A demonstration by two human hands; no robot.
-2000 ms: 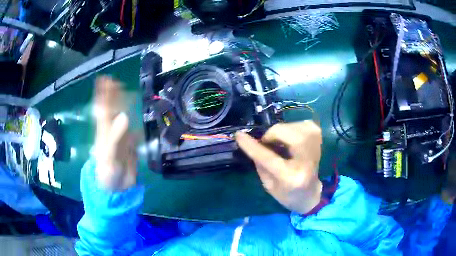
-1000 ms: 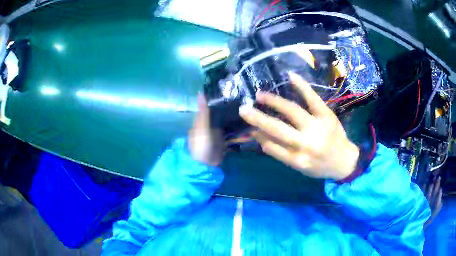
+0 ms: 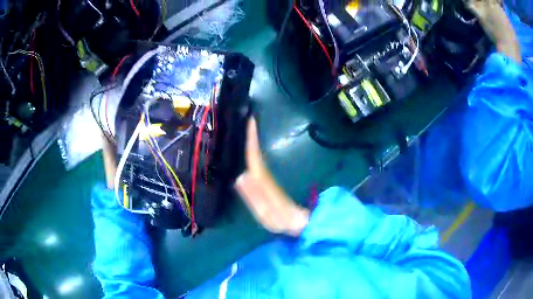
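An open black housing (image 3: 231,111) stands in front of me, turned so the blue board (image 3: 186,73) is at its far end. Red, yellow and black wires (image 3: 197,157) run along its inside, and a white cable (image 3: 125,157) loops down its left side. My right hand (image 3: 263,193) lies against the housing's right side, slightly blurred. My left hand (image 3: 110,160) is at its left side, mostly hidden behind the housing; only a strip of it shows. The lens is not in view.
Another open unit (image 3: 365,58) stands at the upper right, near another person's hand (image 3: 494,20) and blue sleeve. More open units (image 3: 108,23) are at the upper left. Loose clear strips (image 3: 219,23) lie at the back. A shiny clear sheet (image 3: 82,137) lies behind the housing.
The housing has turned, its blue board moving from the right end to the far end. My hands have gone from its near side to its two sides. The view has swung right.
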